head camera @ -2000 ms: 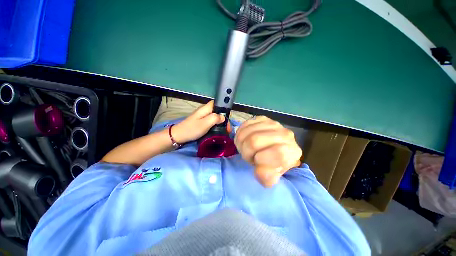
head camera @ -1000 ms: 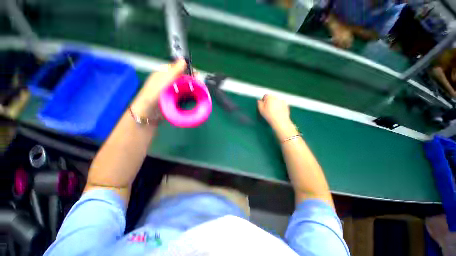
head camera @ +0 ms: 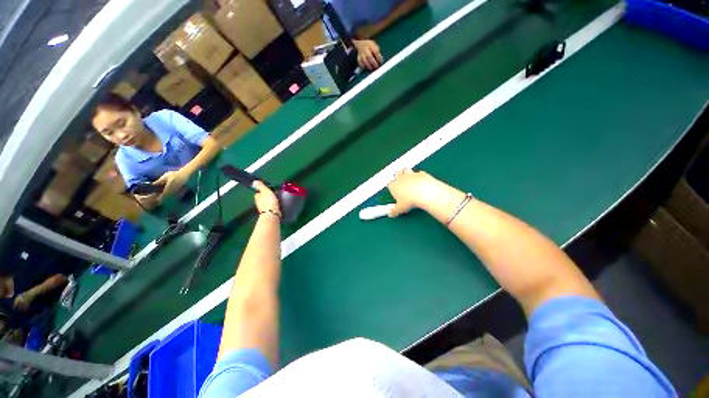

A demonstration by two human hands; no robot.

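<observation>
My left hand (head camera: 267, 200) is stretched out over the conveyor and grips a hair dryer around its neck. The dryer's dark grey head (head camera: 291, 205) with a red-pink end shows right of the hand, and its dark handle (head camera: 239, 176) points up and left. A dark cord (head camera: 204, 253) hangs or lies left of the hand; its link to the dryer is unclear. My right hand (head camera: 409, 192) is at the white strip, fingers curled. A white, tapered, finger-length item (head camera: 376, 211) sticks out to its left, held near the thumb.
A blue bin (head camera: 183, 361) is at the lower left, another (head camera: 675, 22) at the upper right. A small black part (head camera: 546, 59) sits on the white strip (head camera: 466, 124). A person (head camera: 162, 148) works opposite. Another person's hand (head camera: 369, 54) is beside a metal box (head camera: 326, 71). Cardboard box (head camera: 672, 253) at right.
The view has swung up and left across the line. My left hand has carried the dryer out over the conveyor. The white item now shows at my right hand.
</observation>
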